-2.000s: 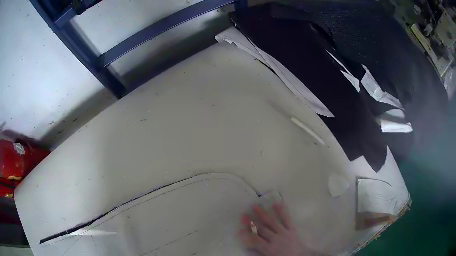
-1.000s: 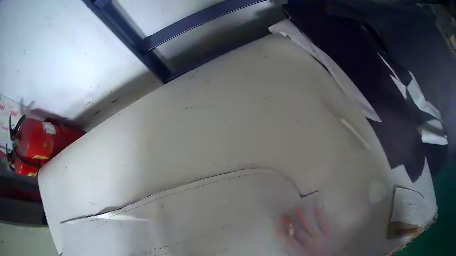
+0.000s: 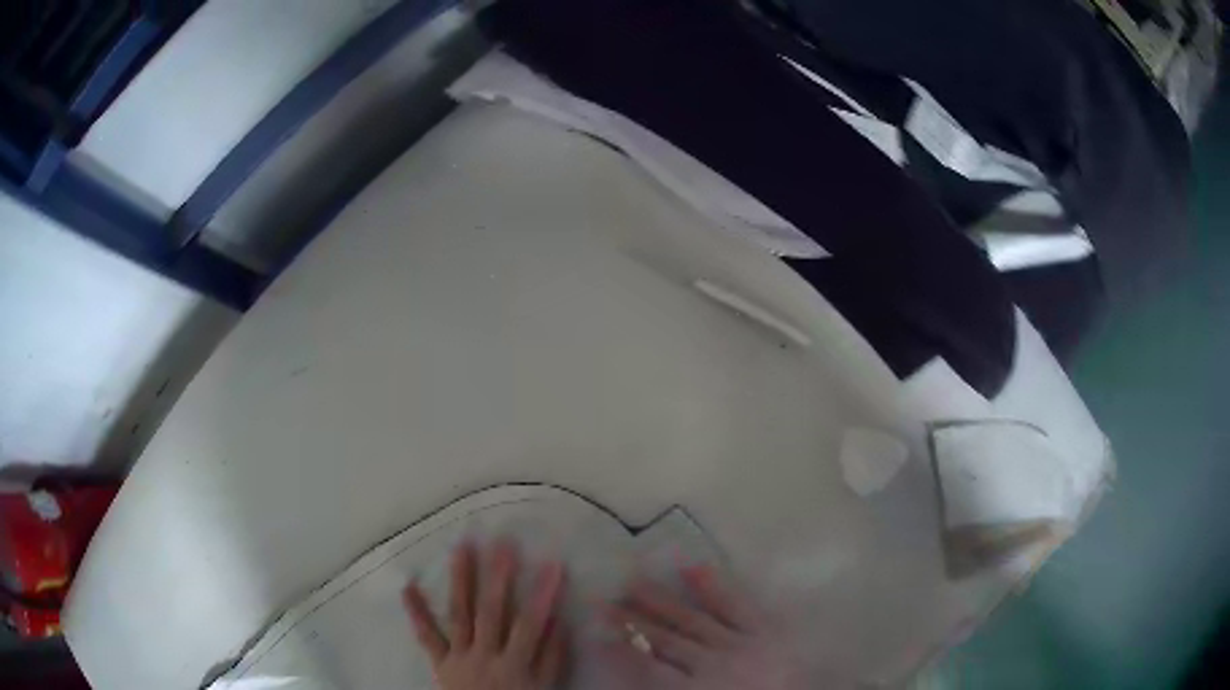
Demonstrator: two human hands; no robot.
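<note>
A large off-white paper pattern (image 3: pixel 364 613) lies at the near edge of the view, with a thin dark edge showing along its curved, notched outline. My left hand (image 3: pixel 496 623) lies on it, fingers spread, palm down. My right hand (image 3: pixel 681 634) is beside it to the right, blurred, fingers spread, near the notched corner. A small pale object shows at its fingers; whether it is held is unclear. Both hands are cut off by the bottom edge.
White chalk (image 3: pixel 874 460) and a slim white pen or awl (image 3: pixel 753 311) lie on the off-white table (image 3: pixel 445 310). A small pattern piece (image 3: pixel 1005 475) sits at the right corner. Dark fabric (image 3: pixel 809 162) with white strips lies at the far end. A blue frame (image 3: pixel 216 270) and red extinguishers (image 3: pixel 47 546) stand left.
My left hand has come into view on the pattern. My right hand shows farther left in the picture than a second ago. The view has turned.
</note>
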